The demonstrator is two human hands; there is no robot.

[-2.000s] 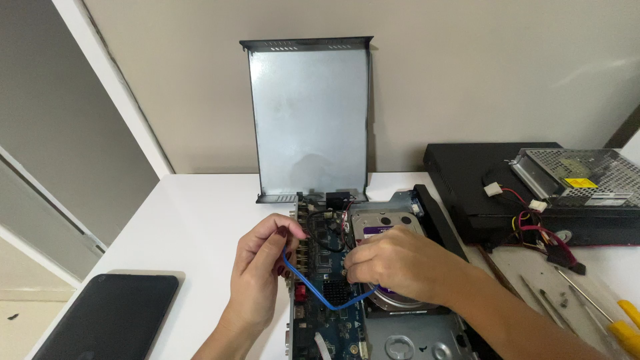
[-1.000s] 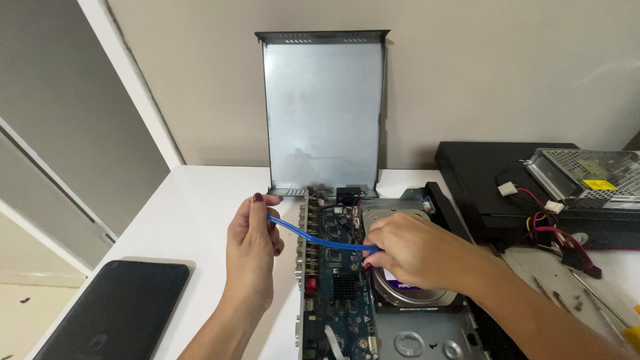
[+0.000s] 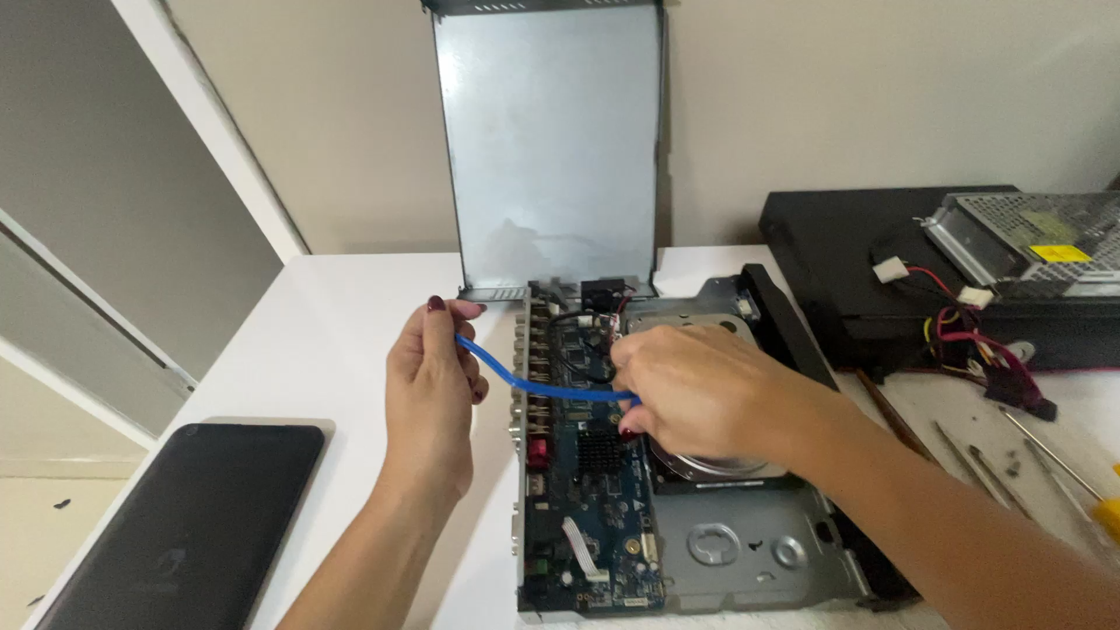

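Observation:
My left hand (image 3: 437,376) pinches one end of a blue cable (image 3: 542,387) between thumb and fingers, left of an opened metal device chassis (image 3: 735,560). The cable's other end runs into my right hand (image 3: 700,385), whose fingers close on it above a hard disk drive (image 3: 717,468) that this hand partly covers. Along the chassis's left side lies a blue-green circuit board (image 3: 604,525) with a black heatsink (image 3: 599,451) and a white ribbon cable (image 3: 577,547). Whether the blue cable has a plug in my right hand is hidden.
A metal cover (image 3: 551,149) stands upright against the wall behind the chassis. A black tablet-like device (image 3: 192,525) lies at left. At right, a black case (image 3: 840,254) bears a perforated power supply (image 3: 1032,236) with loose wires (image 3: 954,328); slim tools (image 3: 980,464) lie in front.
The blue cable hung in a deep bend between my hands two seconds ago; now it is a shallower curve stretched above the circuit board. Both hands still hold it.

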